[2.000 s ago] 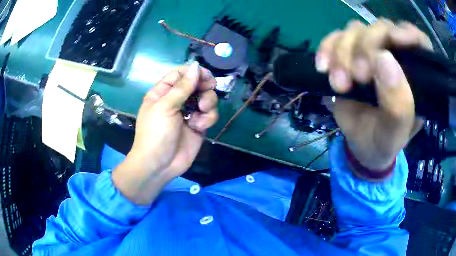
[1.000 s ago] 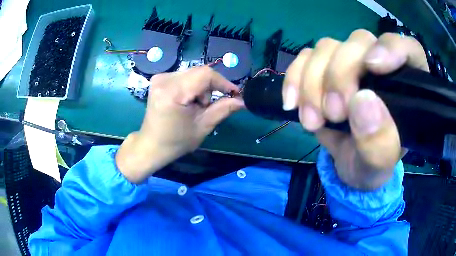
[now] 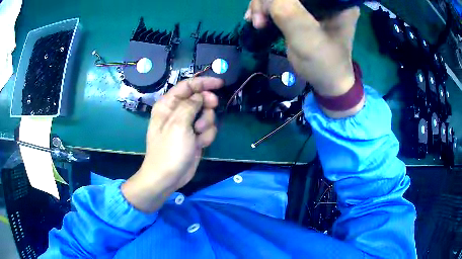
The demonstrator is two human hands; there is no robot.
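Observation:
Three fan-and-housing assemblies stand in a row on the green bench: a left one [image 3: 152, 55], a middle one [image 3: 219, 53] and a right one [image 3: 281, 66], each with a round white-blue label. My right hand [image 3: 309, 45] grips the black electric screwdriver [image 3: 261, 36], its end over the space between the middle and right assemblies; the tip is not clearly visible. My left hand [image 3: 182, 126] is in front of the middle assembly, fingers curled; whether it holds any small screws is hidden. Fan lead wires [image 3: 276, 130] trail toward the front edge.
A screw tray [image 3: 65, 76] full of dark pieces lies at the left. A paper sheet [image 3: 38, 164] hangs over the bench edge with a thin rod across it. More assemblies [image 3: 423, 111] stand in rows at the right. Dark perforated crates [image 3: 23, 202] are below left.
My right hand has raised the screwdriver up and away from my left fingers. My left hand has drawn back slightly and its fingers have curled. The view has shifted, showing the rows at the right.

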